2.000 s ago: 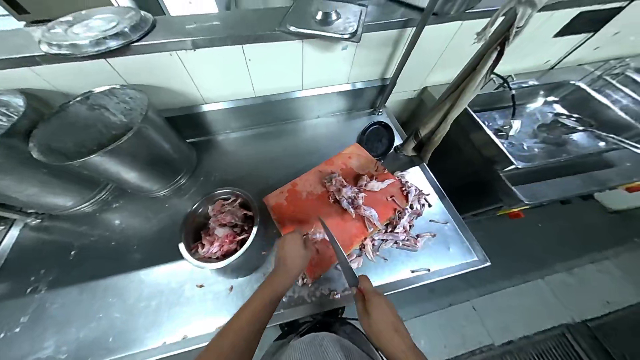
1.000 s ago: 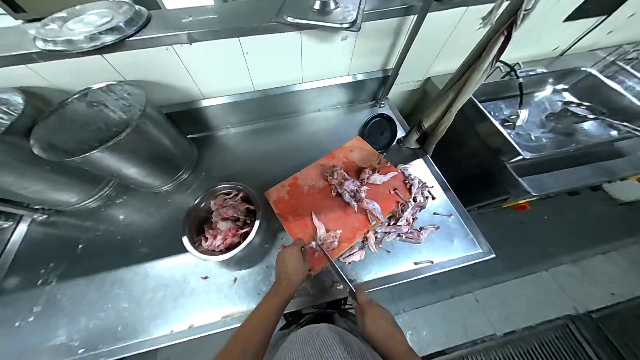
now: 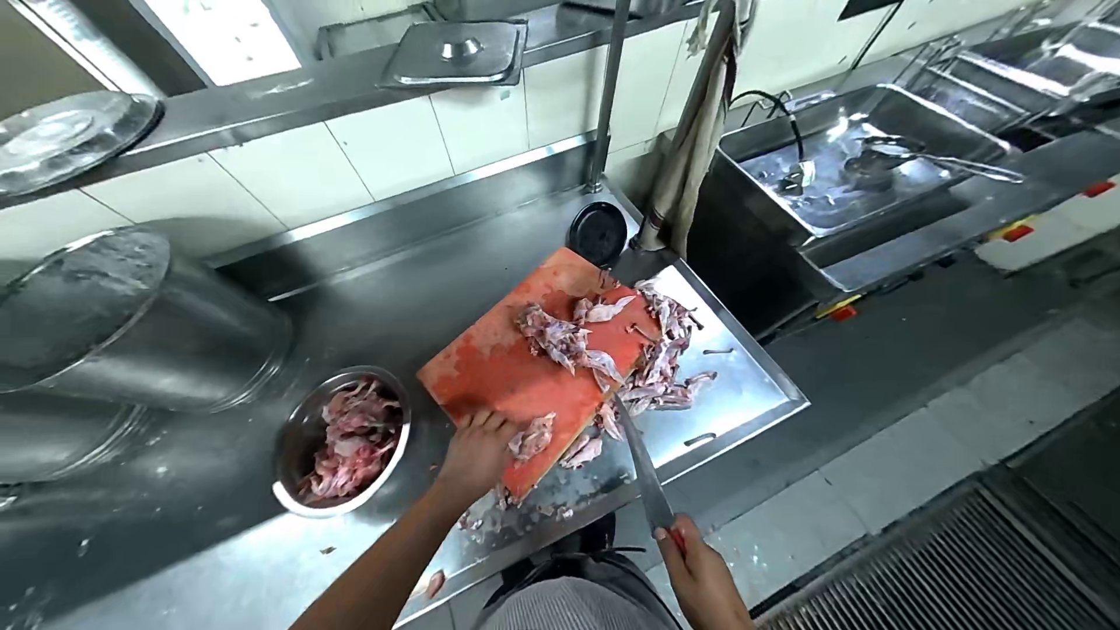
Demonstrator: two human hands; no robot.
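Observation:
My right hand (image 3: 696, 564) grips the red handle of a long-bladed knife (image 3: 643, 464), whose tip reaches the board's right edge by the meat pieces. On the orange cutting board (image 3: 490, 367), my left hand (image 3: 479, 451) rests near the lower left edge, fingers beside a small piece of raw meat (image 3: 532, 437); whether it touches the piece I cannot tell. A bigger clump of raw meat (image 3: 556, 337) lies mid-board. Cut bony pieces (image 3: 665, 376) are heaped along the board's right side and on the steel counter. More raw meat (image 3: 354, 442) fills a steel bowl (image 3: 289, 446) at the left.
Large steel pots (image 3: 175, 324) stand on the left of the counter. A round black lid or dish (image 3: 598, 233) sits behind the board, near a hanging cloth (image 3: 696, 149). A steel sink (image 3: 822, 166) holds utensils at the upper right. Scraps lie along the counter's front edge.
The knife has moved from the small piece near my left hand toward the pile on the right. My left hand has opened out beside that piece. The view has shifted.

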